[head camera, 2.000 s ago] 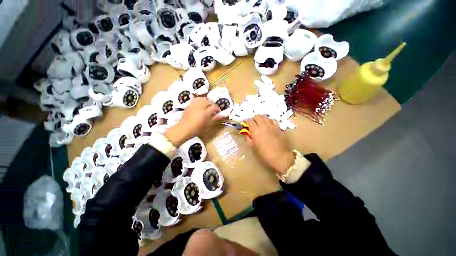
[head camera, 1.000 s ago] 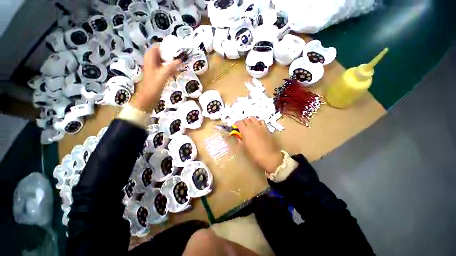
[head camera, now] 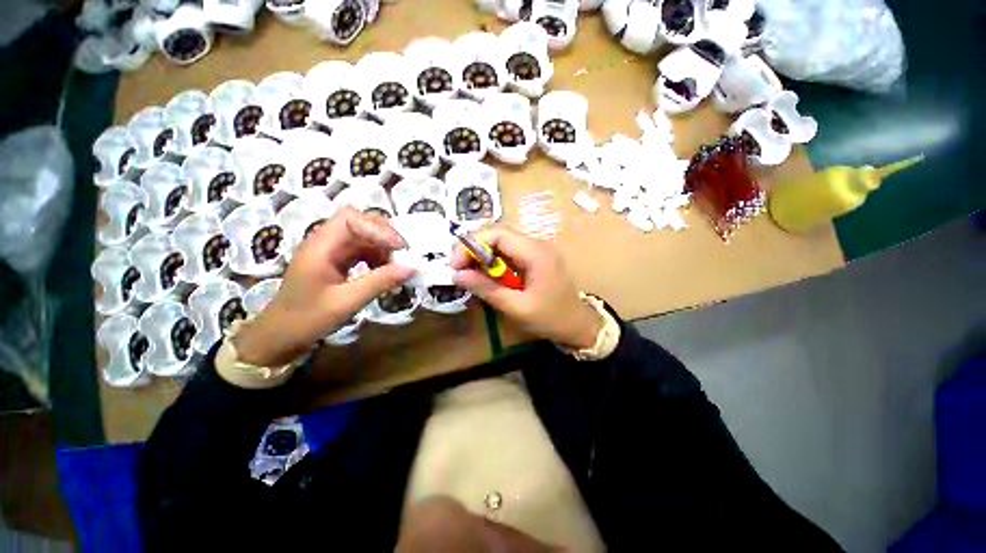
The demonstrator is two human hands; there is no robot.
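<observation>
My left hand [head camera: 330, 281] holds a white camera housing [head camera: 430, 251] by its left side, above the front rows. My right hand [head camera: 530, 283] holds pliers [head camera: 489, 259] with red-and-yellow handles, and its fingers also touch the right side of the housing. The plier jaws point up and left beside the housing. The face of the held housing is hard to make out. Rows of white housings [head camera: 368, 162] with black discs stand around and behind my hands, partly hidden by them.
Small white plastic pieces [head camera: 633, 178] lie right of the rows, beside red wired leads [head camera: 727, 186] and a yellow bottle [head camera: 827, 197]. Thin pale pins [head camera: 537, 214] lie nearer. Loose housings [head camera: 692, 65] and a plastic bag [head camera: 833, 43] are at the back. Another bag [head camera: 32, 200] is at left.
The view has shifted, showing the rows more fully. My left hand has come down from the loose heap and is now beside my right hand. The housing is now between both hands.
</observation>
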